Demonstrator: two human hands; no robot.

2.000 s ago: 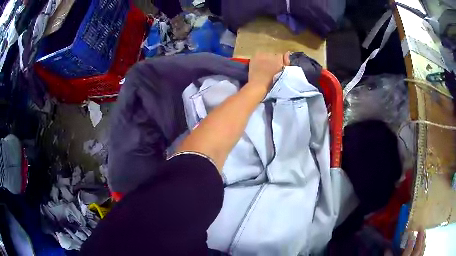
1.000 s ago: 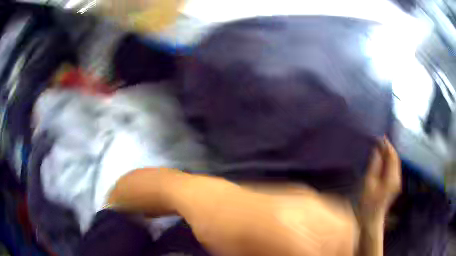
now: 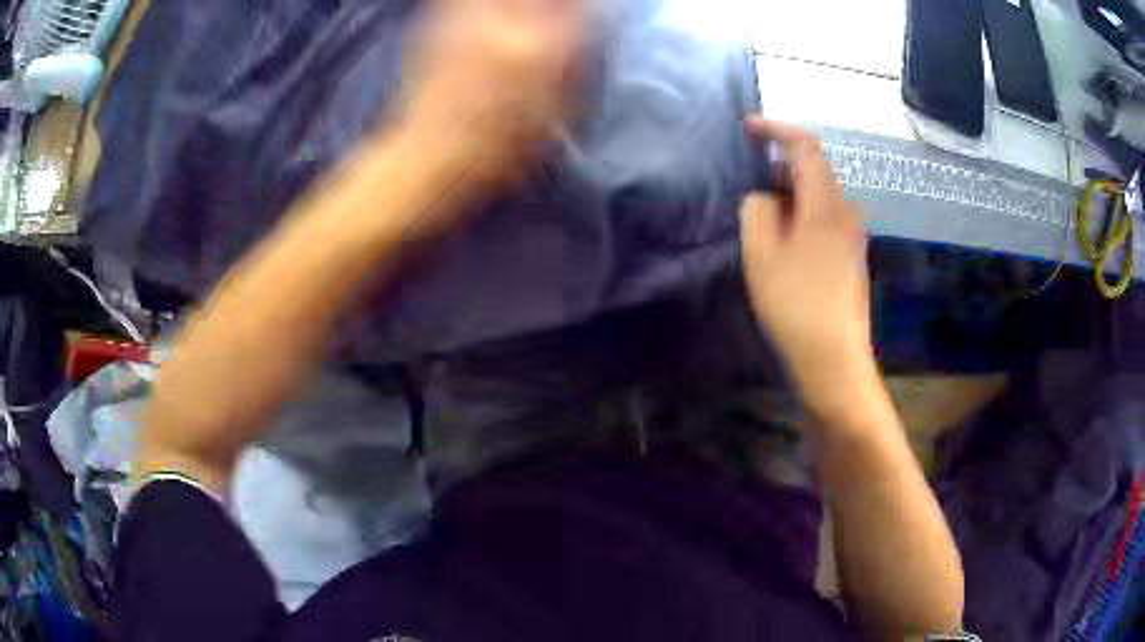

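A wide dark grey-purple garment panel (image 3: 502, 270) lies over the table and hangs down past its front edge. My left hand (image 3: 496, 63) is blurred over the upper middle of the panel; whether its fingers hold cloth cannot be told. My right hand (image 3: 804, 238) is at the panel's right edge, thumb and forefinger close to the cloth there; a grip is not clear. The needle area is not seen.
A ruler strip (image 3: 954, 182) runs along the table edge on the right. Two black flat objects (image 3: 944, 69) lie beyond it. Yellow-handled snips (image 3: 1105, 238) are at the right edge. A small fan (image 3: 63, 44) stands at upper left. Light grey pieces (image 3: 327, 514) lie low left.
The view has swung from the basket to the table. My left hand has moved from the light grey pieces to above the dark panel. My right hand is now at the panel's right edge.
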